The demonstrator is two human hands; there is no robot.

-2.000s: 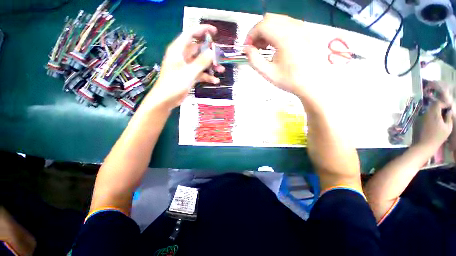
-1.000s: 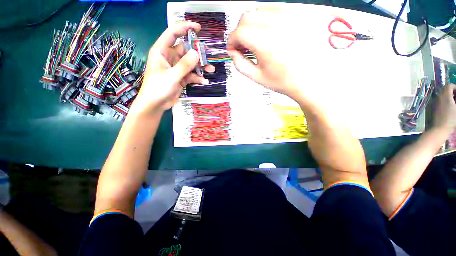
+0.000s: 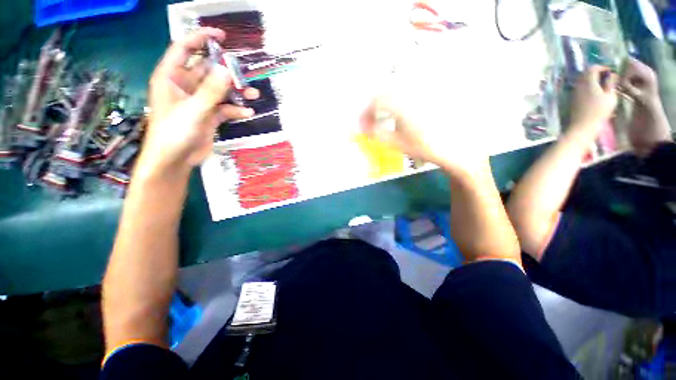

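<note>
My left hand (image 3: 189, 100) grips a grey connector housing (image 3: 230, 73) over the left end of the white wire tray (image 3: 326, 133). Several coloured wires (image 3: 278, 64) stick out of the housing to the right. My right hand (image 3: 400, 132) is blurred, above the yellow wires (image 3: 379, 157); whether it holds a wire I cannot tell. Dark red wires (image 3: 236, 30), black wires (image 3: 256, 119) and red wires (image 3: 265, 174) lie in the tray's left compartments, the black ones partly behind my left fingers.
Wired connectors (image 3: 70, 141) are heaped on the green mat at left. A blue bin (image 3: 85, 7) is at the top left. Red-handled scissors (image 3: 431, 18) lie on the tray. Part-wired connectors (image 3: 537, 119) sit at its right end, near another person's hands (image 3: 597, 100).
My right hand has moved away from the housing, down and right to the yellow wires. My left hand still holds the housing. The whole view has turned and shifted, showing more of the blue bin.
</note>
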